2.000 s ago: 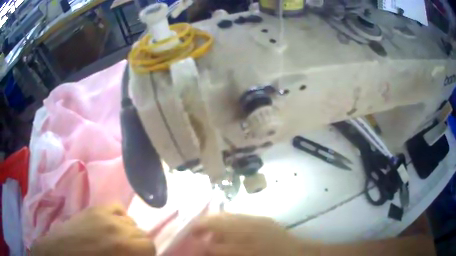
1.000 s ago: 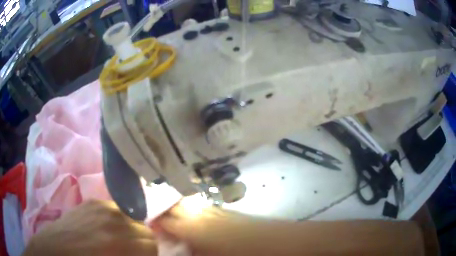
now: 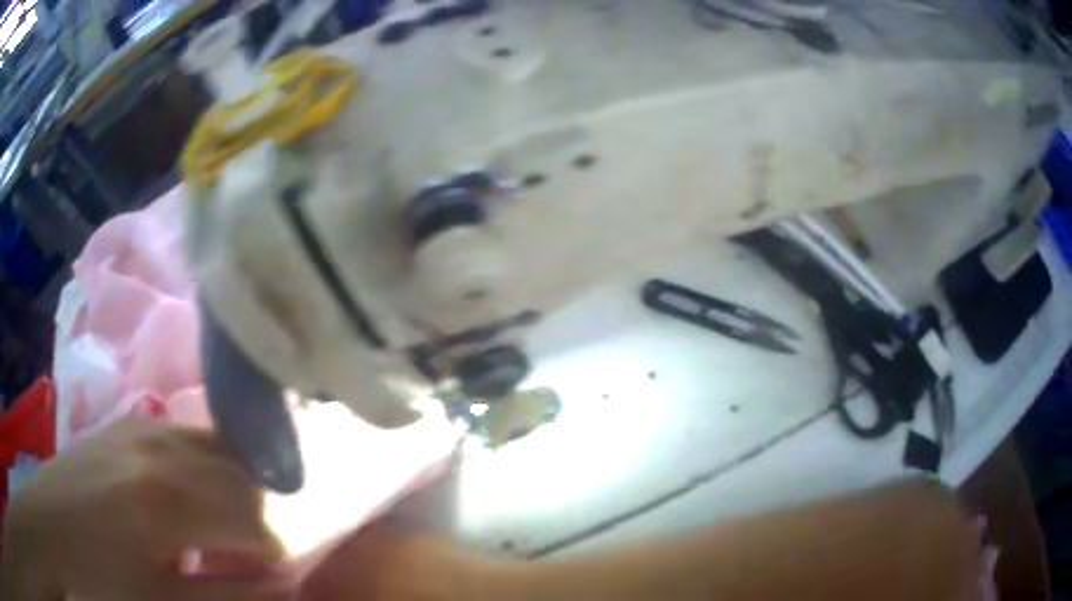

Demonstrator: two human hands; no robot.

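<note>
Pink fabric (image 3: 135,311) lies heaped left of the cream sewing machine head (image 3: 658,153), and part of it runs in bright glare from the needle area (image 3: 476,413) toward my hands. My left hand (image 3: 141,505) is at the lower left, beside the dark lamp (image 3: 253,411), with a pink edge at its fingers. My right hand (image 3: 382,564) is low in front of the needle, blurred and partly cut off by the bottom edge, with pink fabric at its fingers. Its forearm crosses the bottom right. Fingertip detail is lost in blur and glare.
Dark thread snips (image 3: 719,317) lie on the white table (image 3: 658,440). Black-handled scissors (image 3: 876,376) lie to their right, near a dark flat object (image 3: 997,311). Yellow cord (image 3: 270,112) loops on the machine head. A red basket (image 3: 26,420) stands at the far left.
The view has shifted, so the machine sits further left and higher. My hands were close together at the needle a second ago; now my left hand is further left, apart from my right.
</note>
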